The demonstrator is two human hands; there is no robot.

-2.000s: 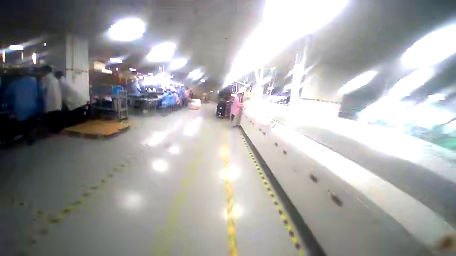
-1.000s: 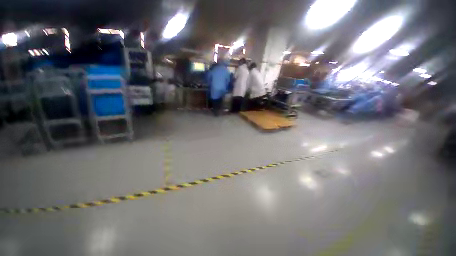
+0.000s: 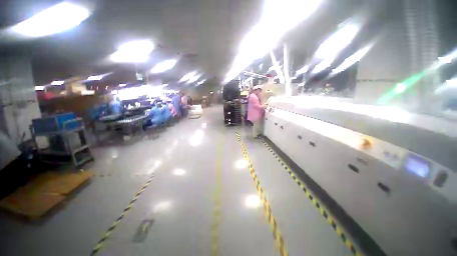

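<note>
Neither of my hands is in view. The nearest thing is a very long white machine housing that runs along the right side of the aisle. Its side has small dark handles or recesses. A small lit screen and an orange-yellow button or knob sit on its front edge.
A person in a pink coat stands at the housing's far end, beside a dark rack. Yellow-black tape runs along the grey floor. At left are a cart with blue bins, an orange-brown pallet and people in blue at benches.
The view swung left towards racks and people, then back along the aisle. The pink-coated person and the cart now look nearer, and the housing's screen has come into view.
</note>
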